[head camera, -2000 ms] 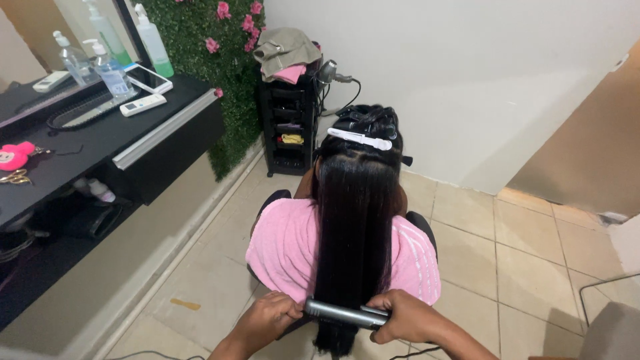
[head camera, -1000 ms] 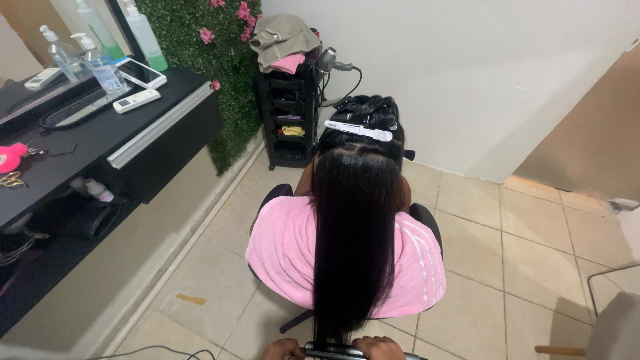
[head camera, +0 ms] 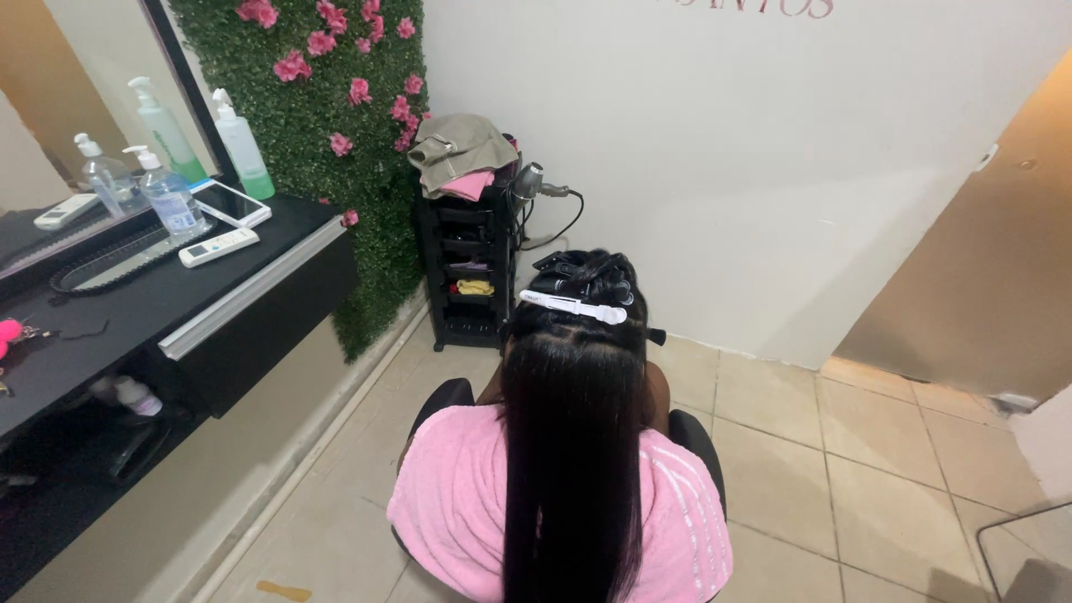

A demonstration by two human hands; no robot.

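Neither my left hand nor my right hand shows in the head view now, and the flat iron is out of sight too. A seated person's long, straight dark hair (head camera: 574,469) hangs down the back and runs past the lower edge of the view. Across the crown lies a white hair clip (head camera: 574,306), with more hair pinned up in dark clips (head camera: 586,276) above it. A pink towel (head camera: 448,502) covers the person's shoulders, partly under the hair.
Left, a black counter (head camera: 276,285) holds a pump bottle (head camera: 172,201), a white remote control (head camera: 219,248) and a tablet-like device (head camera: 233,203). Beyond the person stands a black trolley (head camera: 469,327) with folded cloths on top and a hair dryer (head camera: 528,182) at its side. A chair armrest (head camera: 699,452) flanks the person.
Both hands and the flat iron, seen at the hair's lower part and then at the bottom edge, have left the view. The view has tilted upward.
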